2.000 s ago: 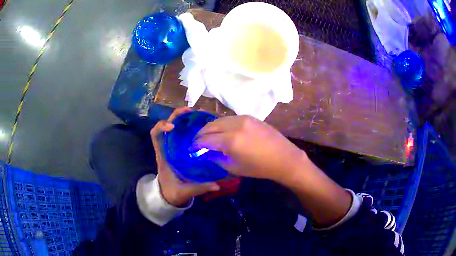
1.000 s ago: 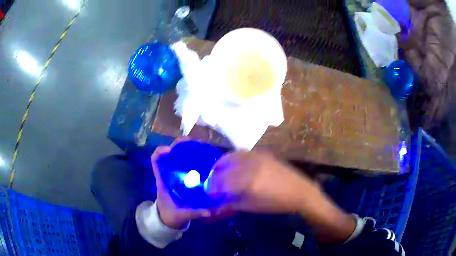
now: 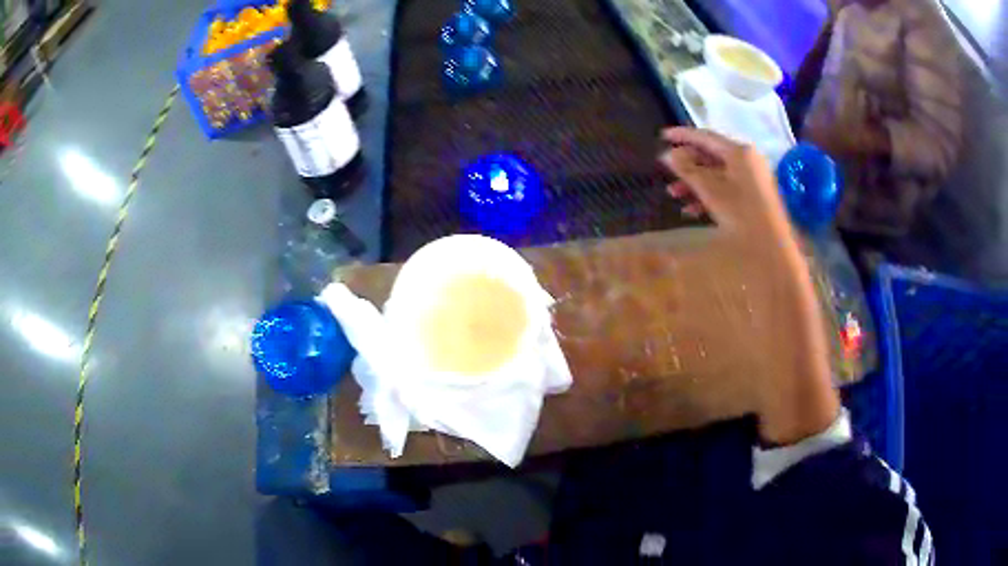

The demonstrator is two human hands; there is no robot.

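Note:
A shiny blue ball (image 3: 500, 194) with a bright glow inside lies on the mesh belt beyond the board. My right hand (image 3: 718, 177) reaches over the board's right part to the belt's right edge, fingers apart and empty, well right of the glowing ball. My left hand is not in view. The white glue pot (image 3: 470, 315), cream-yellow inside, stands on a crumpled white cloth (image 3: 486, 426) on the brown work board (image 3: 652, 332). Another blue ball (image 3: 298, 347) sits left of the pot, at the board's left end.
Black bottles (image 3: 315, 127) with white labels stand left of the mesh belt (image 3: 575, 133), near a blue basket (image 3: 199, 94) of yellow-orange parts. Several blue balls lie farther up the belt. At right are a blue ball (image 3: 809, 186), a white bowl (image 3: 743, 66), a person (image 3: 895, 111) and a blue crate (image 3: 951, 365).
The blue shell has left my hands, and a glowing ball now shows on the belt. My right hand has moved forward and right. My left hand has left view. The camera looks farther up the belt.

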